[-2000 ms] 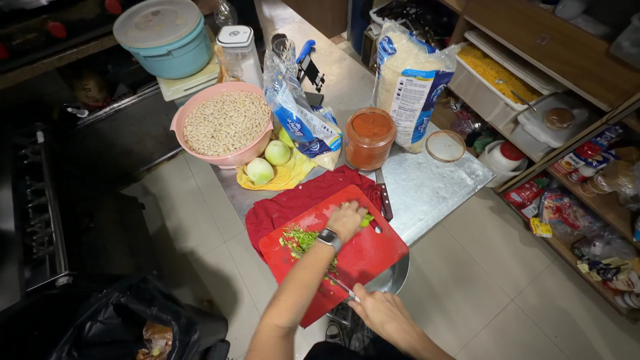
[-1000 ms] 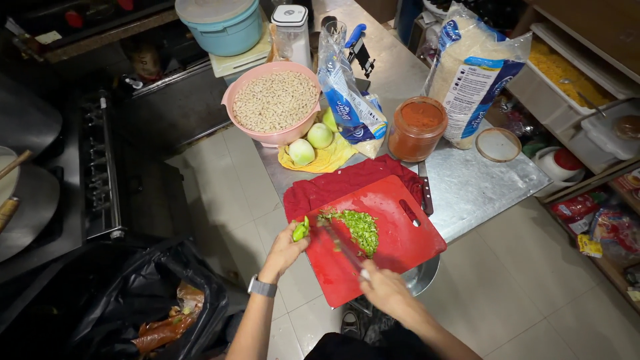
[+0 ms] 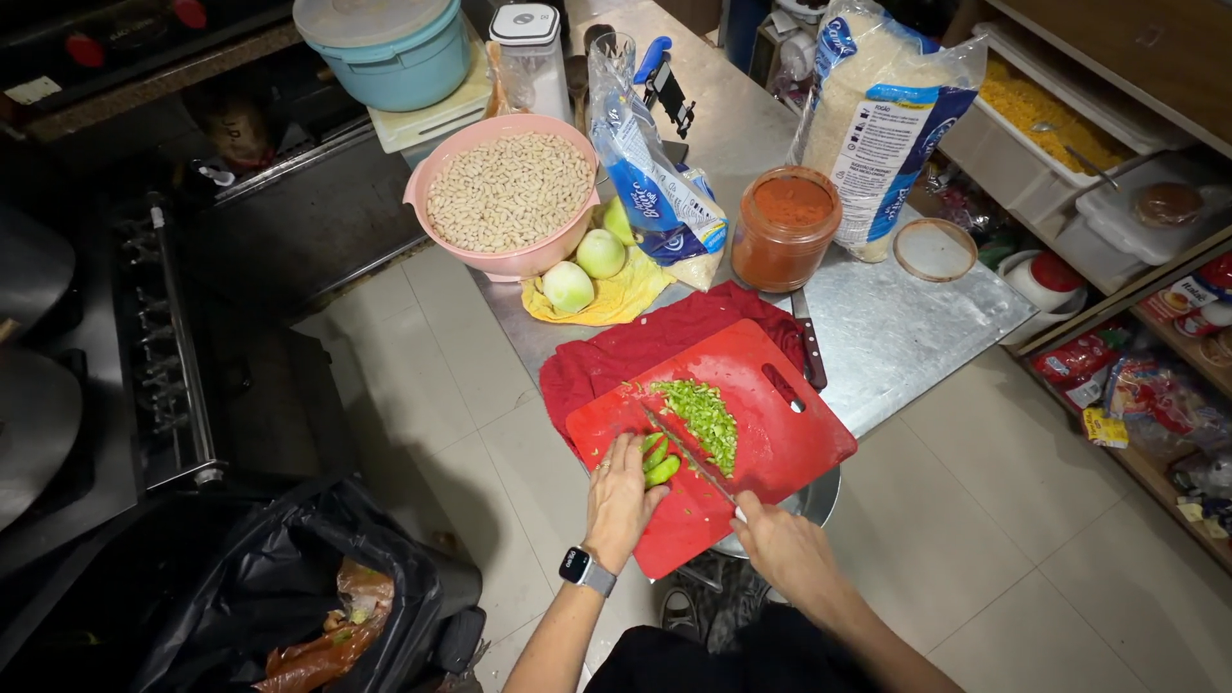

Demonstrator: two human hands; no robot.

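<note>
My left hand (image 3: 618, 500), with a watch at its wrist, holds several green pepper pieces (image 3: 660, 460) against the red cutting board (image 3: 799, 438). In my right hand (image 3: 778, 541) is the handle of a kitchen knife (image 3: 695, 452); its blade lies between those pieces and a heap of chopped green pepper (image 3: 707, 419). Beneath the board is a red cloth (image 3: 616, 361) on the metal table (image 3: 876, 332). A second knife with a dark handle (image 3: 811, 351) rests past the board's far edge.
Behind the board stand a pink bowl of beans (image 3: 510, 192), two peeled onions (image 3: 583, 269) on a yellow cloth (image 3: 616, 298), a jar of red paste or powder (image 3: 785, 229) and a bag of rice (image 3: 866, 135). A bin with a black bag (image 3: 289, 577) is at lower left.
My left hand has gone from the chopped heap to the board's left side, where it now presses green pieces down. The knife has stayed in my right hand. The chopped green is gathered in one heap.
</note>
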